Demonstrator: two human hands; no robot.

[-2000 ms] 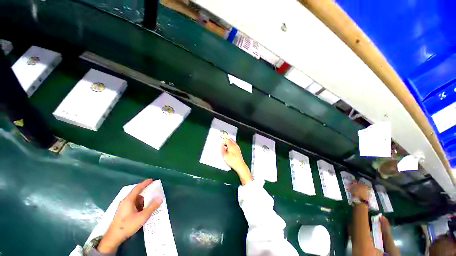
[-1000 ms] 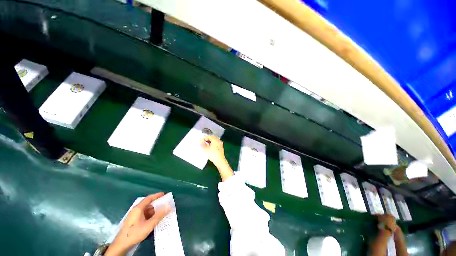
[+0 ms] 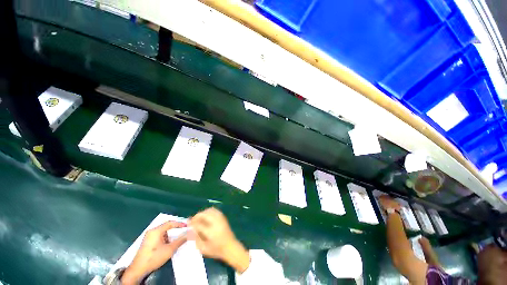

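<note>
A white label strip [image 3: 189, 266] runs down the green worktop at lower centre, with another white length under my left hand. My left hand [image 3: 149, 250] grips the strip near its upper end. My right hand [image 3: 215, 236] is at the same end, its fingertips together beside my left fingers. Whether a sticker is between them is too small to tell. White boxes with round yellowish emblems lie in a row on the green conveyor beyond my hands; one box [image 3: 242, 167] lies beyond my right hand.
A white roll [image 3: 344, 261] stands on the worktop at right. A neighbouring person's hand [image 3: 390, 204] reaches onto the boxes. A black post [image 3: 34, 119] stands at left. Blue bins [image 3: 356, 44] sit on the wood-edged white shelf [image 3: 267, 61] above. A yellowish scrap [image 3: 285, 219] lies by the conveyor edge.
My right hand has come back from a box on the conveyor to the strip at my left hand. The boxes have shifted along the conveyor to the left. The view has turned.
</note>
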